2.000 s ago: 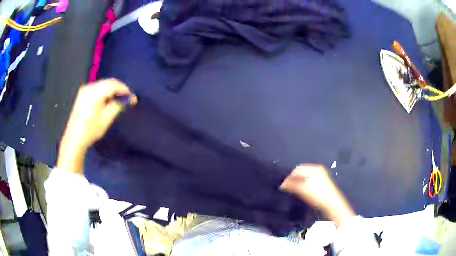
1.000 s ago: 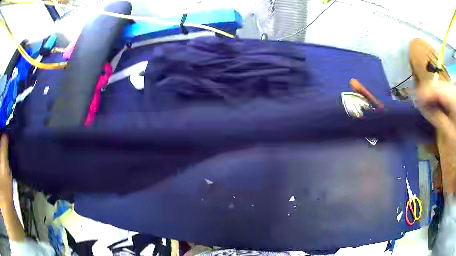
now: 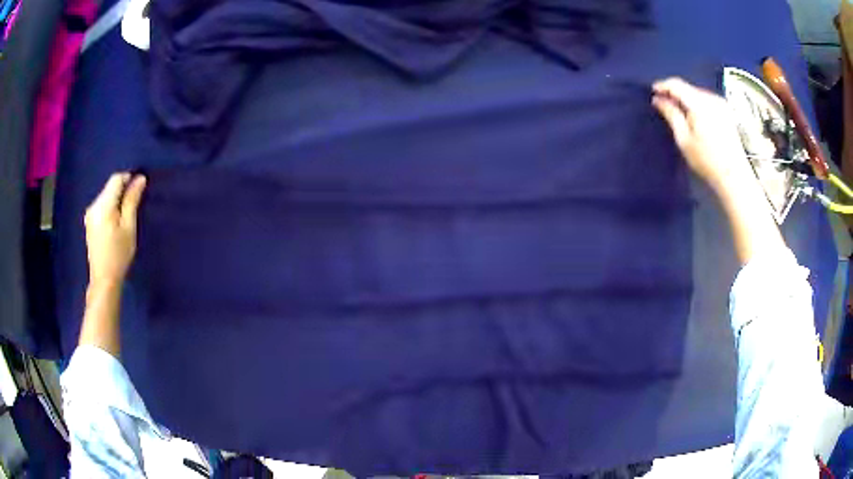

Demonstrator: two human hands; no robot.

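A dark navy garment panel [image 3: 421, 253] lies spread across the blue table cover [image 3: 711, 309], with several long raised seam lines running left to right and some wrinkles low in the middle. My left hand [image 3: 114, 229] pinches its upper left corner. My right hand [image 3: 692, 126] pinches its upper right corner. The panel's lower edge reaches the table's front edge. A steam iron [image 3: 767, 140] with a silver body and a brown-orange handle rests just right of my right hand.
A crumpled pile of dark navy cloth [image 3: 412, 37] lies beyond the panel. A dark padded pressing arm [image 3: 21, 187] and pink cloth [image 3: 58, 103] are at the left. A white roll [image 3: 137, 23] is at the upper left. Yellow hoses [image 3: 837, 192] run from the iron.
The panel, stretched and blurred in the air between my hands one second ago, now lies spread on the table. Both hands have come inward. The camera view has shifted.
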